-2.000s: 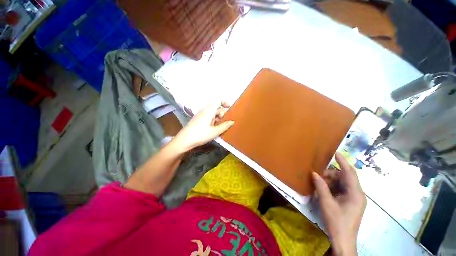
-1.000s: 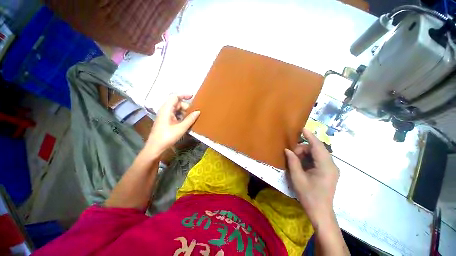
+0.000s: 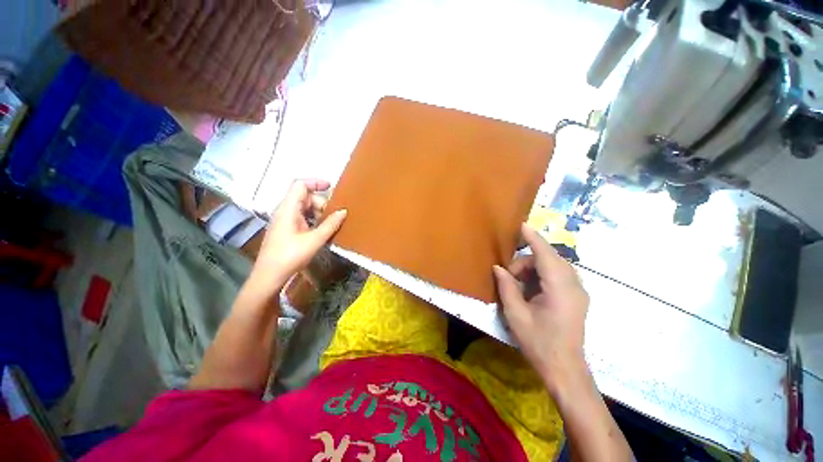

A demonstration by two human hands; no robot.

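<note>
A tan-brown leather panel (image 3: 438, 194) with rounded corners lies near the front edge of the white table (image 3: 668, 347). My left hand (image 3: 298, 230) grips its left corner between thumb and fingers. My right hand (image 3: 541, 293) pinches its lower right corner, where the surface is slightly creased. A thin pale edge shows under the panel's near side; I cannot tell if it is the lining or the table. The panel's right edge lies beside the needle area of the sewing machine (image 3: 713, 99).
A tall brown panel stack (image 3: 194, 59) stands at the upper left. A black phone (image 3: 769, 280) and red-handled snips (image 3: 794, 401) lie at the right. Grey-green cloth (image 3: 185, 262) hangs at the left, with a blue crate (image 3: 77, 149) beyond it.
The view has shifted, so the machine, phone and snips show more fully. Both hands keep their hold on the panel, whose position on the table looks nearly the same.
</note>
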